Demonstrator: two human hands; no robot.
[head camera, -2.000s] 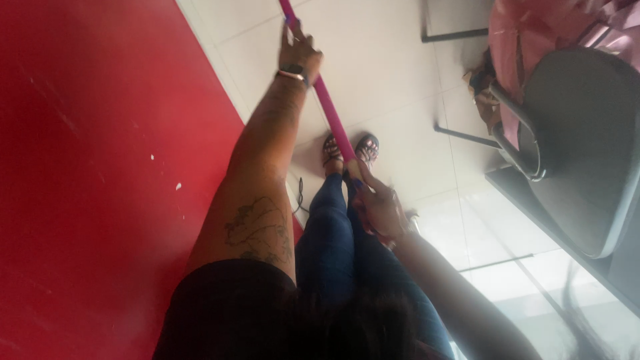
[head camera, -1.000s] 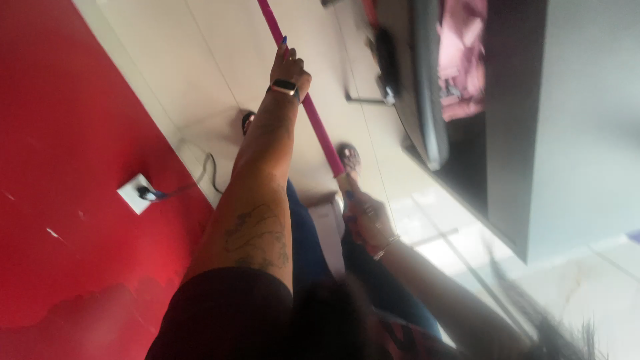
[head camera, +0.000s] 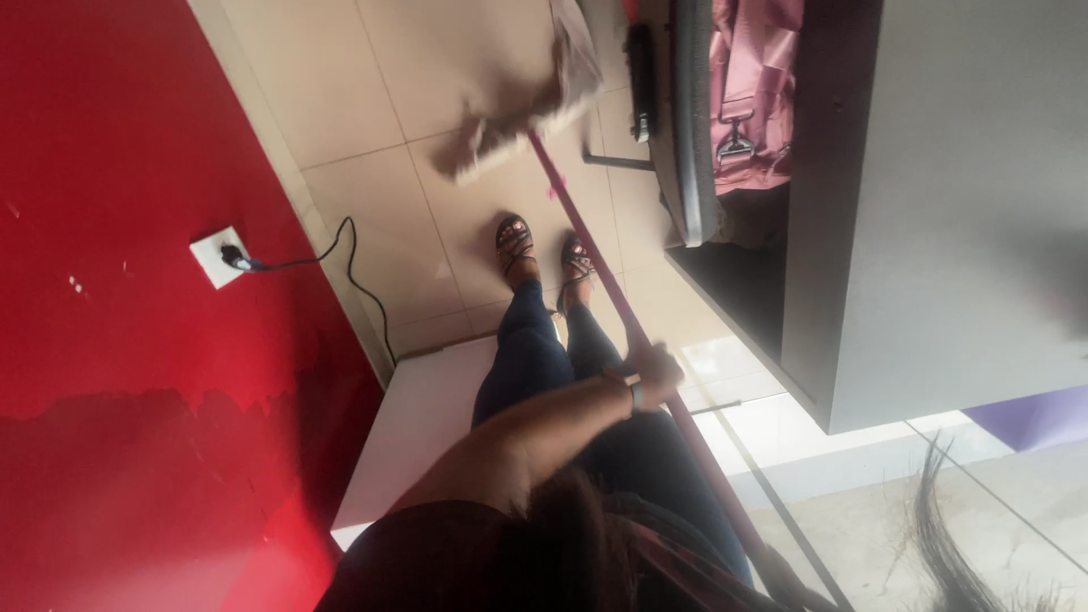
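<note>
A long pink pole (head camera: 599, 255) runs from the upper middle down to the lower right. At its far end is a wide head wrapped in a pale cloth (head camera: 531, 140), lying on the tiled floor ahead of my feet; part of the cloth trails upward and is blurred. My left hand (head camera: 654, 374), with a watch at the wrist, is closed around the middle of the pole. Low at the right edge of my body, my right hand (head camera: 782, 578) is dim and blurred at the pole's lower end, and its fingers cannot be made out well.
On the left a red wall (head camera: 127, 340) carries a white socket (head camera: 219, 257) with a plugged black cord (head camera: 353, 255). A white box-like surface (head camera: 425, 425) stands beside my legs. To the right are a grey desk (head camera: 960, 212), a chair edge (head camera: 699, 127) and a pink bag (head camera: 752, 93).
My left hand has come back from far ahead to near my legs, still on the pole. My right hand has moved down and back. The cloth-wrapped head has come into view.
</note>
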